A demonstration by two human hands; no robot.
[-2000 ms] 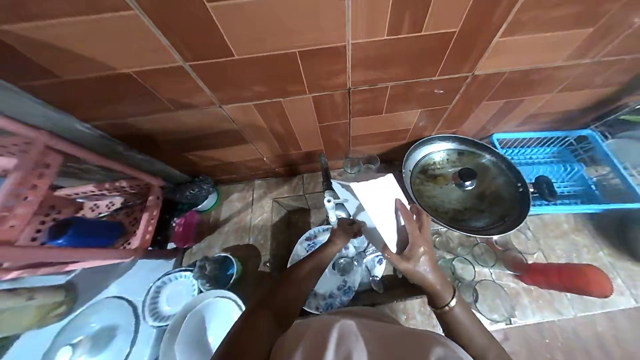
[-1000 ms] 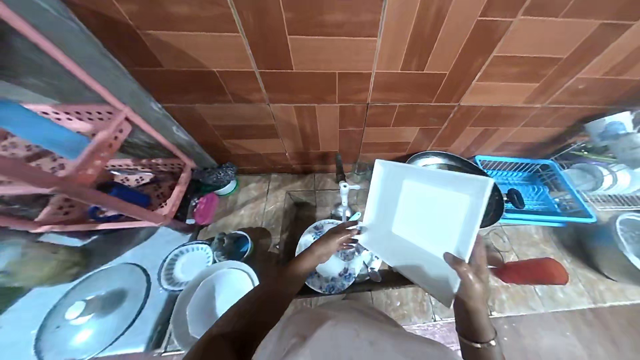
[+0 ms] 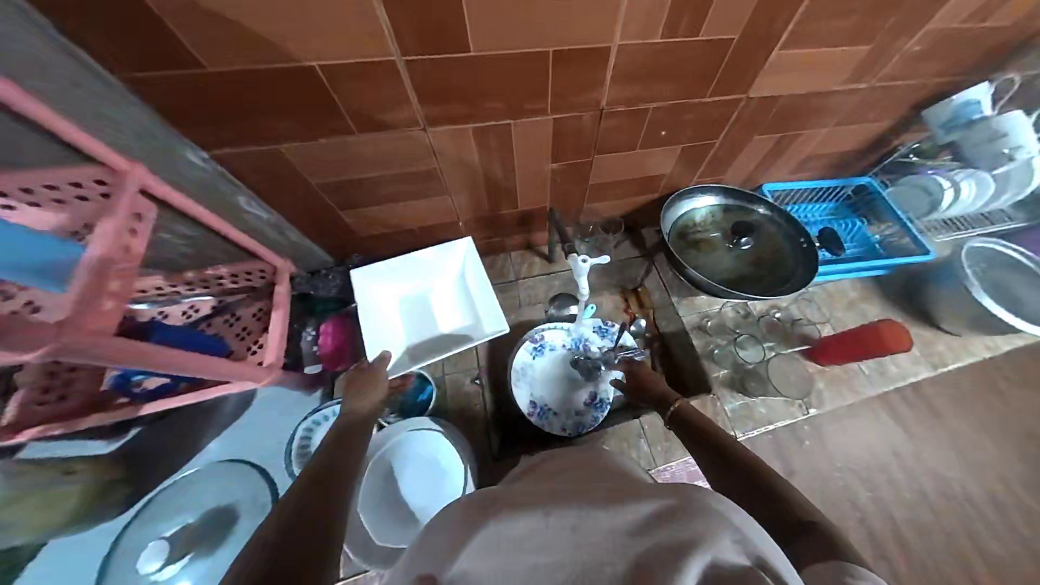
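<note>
My left hand (image 3: 367,388) grips the lower left edge of a white square dish (image 3: 429,305), held tilted left of the sink above the counter. In the sink (image 3: 678,345) lies a floral-rimmed plate (image 3: 543,390) with several metal spoons (image 3: 597,364) on it. My right hand (image 3: 642,383) is at the plate's right edge, by the spoons; its fingertips are partly hidden, so I cannot tell whether it holds one. The white tap (image 3: 582,272) stands over the plate, and water seems to run from it. A round metal utensil (image 3: 562,306) lies behind the plate.
Right of the sink are a large pan with a lid (image 3: 739,244), several glasses (image 3: 749,348), a red tumbler (image 3: 861,343), a blue rack (image 3: 849,223) and a metal pot (image 3: 987,288). At left are a pink plastic shelf (image 3: 187,370), white bowls (image 3: 414,479) and a glass lid (image 3: 195,528).
The white dish has moved from over the right of the sink to its left, now in my left hand only. My right hand has let go of it and moved down to the plate.
</note>
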